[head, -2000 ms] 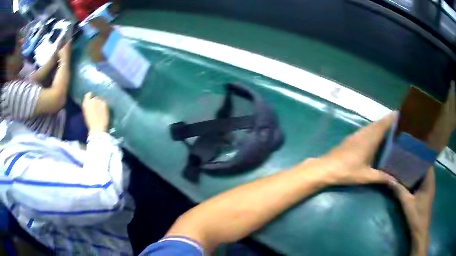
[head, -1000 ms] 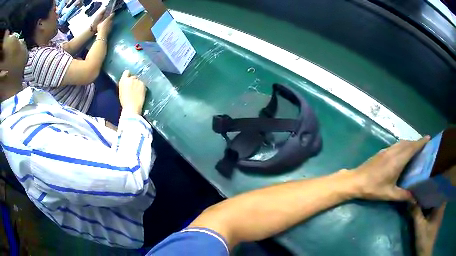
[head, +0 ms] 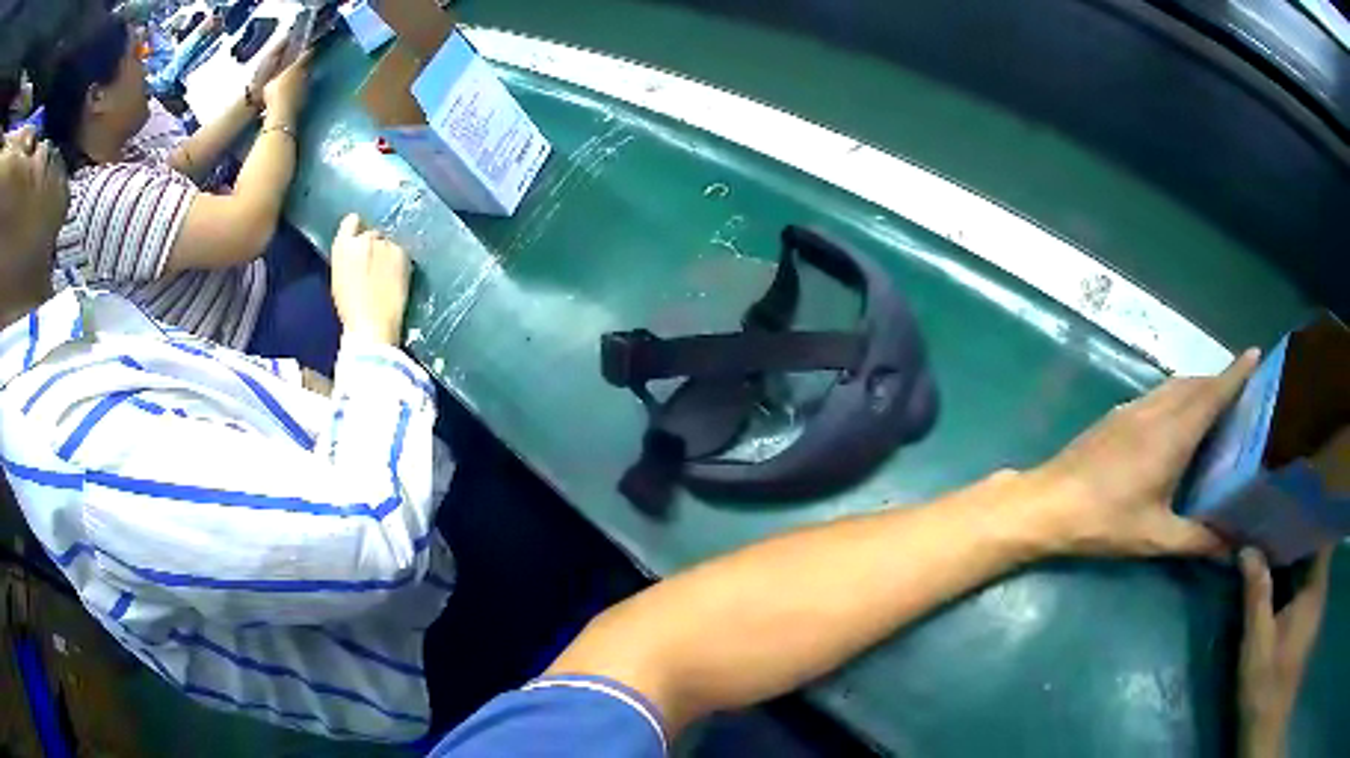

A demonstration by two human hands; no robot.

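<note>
A light blue and white product box (head: pixel 1256 459) with brown inner flaps stands at the right edge of the view, partly cut off. My left hand (head: pixel 1147 471) is bare and holds the box's left side, thumb below and fingers along the upper edge. My right hand (head: pixel 1282 629) is below the box at the right edge, partly hidden and cut off; its fingertips are near or against the box's lower side, and I cannot tell how it grips.
A black padded head strap mount (head: pixel 874 393) lies on the green bench top (head: pixel 592 267). Another open box (head: pixel 481 126) stands farther left. A person in a blue-striped white shirt (head: pixel 222 518) sits at left, another beyond. A white rail (head: pixel 888 170) borders the bench.
The view has swung right and back slightly. The box was more fully in view two seconds ago, with its brown flap upright; now it is cut off at the right edge, still in my left hand.
</note>
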